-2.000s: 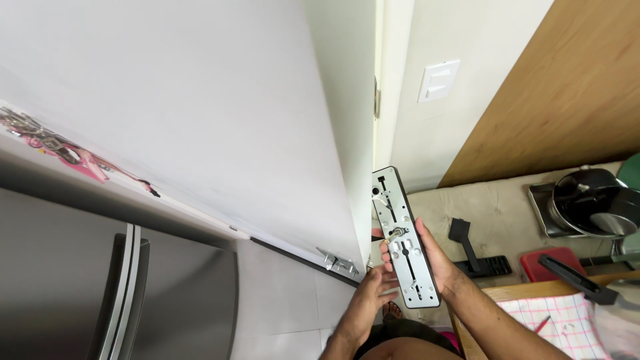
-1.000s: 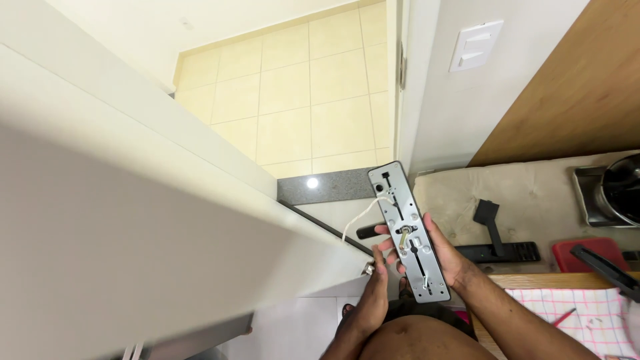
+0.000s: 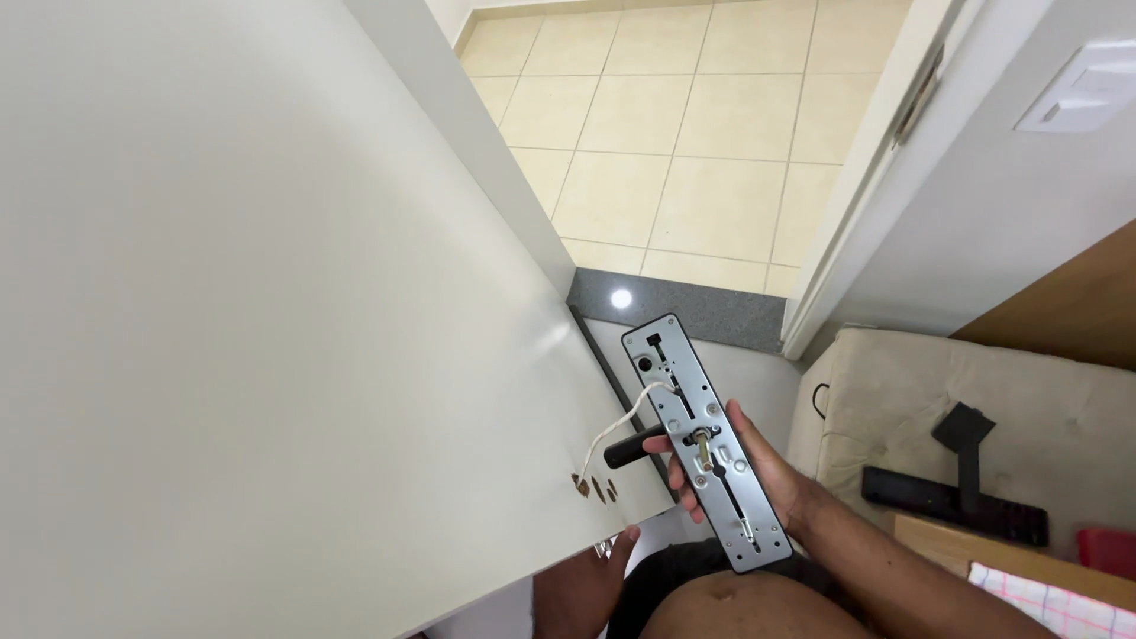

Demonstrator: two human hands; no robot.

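Observation:
My right hand holds a long metal-backed door lock plate by its side, its back face toward me and its black lever handle sticking out to the left. A spindle stands out from the plate's middle. From the plate, a white cable runs into a rough hole in the white door, beside narrower cut slots. My left hand is at the door's edge by a metal latch part, partly hidden behind the door; its fingers are mostly out of sight.
A grey stone threshold and tiled floor lie beyond the door. At right are the door frame, a tufted beige bench bearing a black lock part, a red object, a wooden surface and a checked cloth.
The door has swung, showing its face with the hole and the tiled floor beyond. The white cable now reaches into the door's hole. My left hand has moved from near the plate to the door's edge.

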